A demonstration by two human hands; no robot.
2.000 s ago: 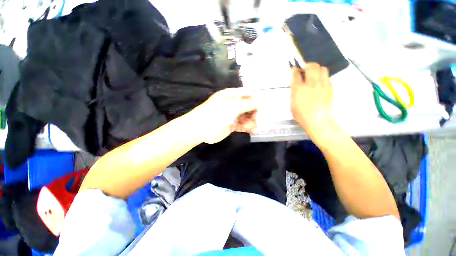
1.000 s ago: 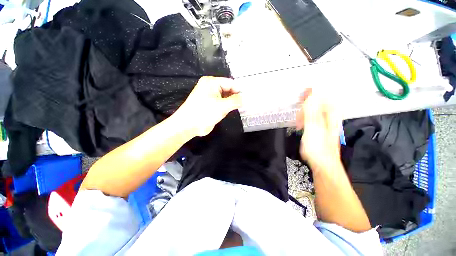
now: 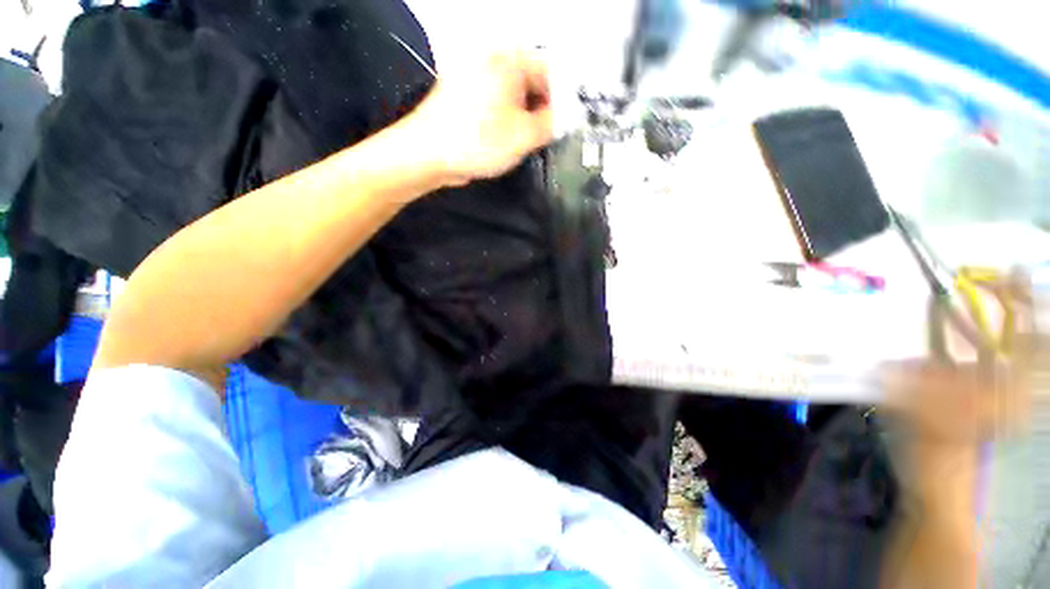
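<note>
The black garment (image 3: 472,276) lies over the table left of the needle area and hangs over the front edge to the lap. My left hand (image 3: 489,115) is over its upper part, just left of the metal presser foot area (image 3: 599,127). Its fingers are curled together; whether they pinch cloth is unclear. My right hand (image 3: 950,403) is low at the far right, blurred, beside the handles of the scissors (image 3: 984,311). Whether it grips them cannot be told. Small snips with a pink handle (image 3: 846,275) lie below the phone.
A black smartphone (image 3: 820,182) lies on the white table (image 3: 714,311) right of the needle. A ruler strip (image 3: 748,375) runs along the front edge. Blue crates and grey scraps (image 3: 363,454) are below the table. A blurred blue band crosses the upper right.
My left hand has moved up from the table's front to beside the presser foot. My right hand has moved far right to the scissors. More black cloth now covers the area left of the needle.
</note>
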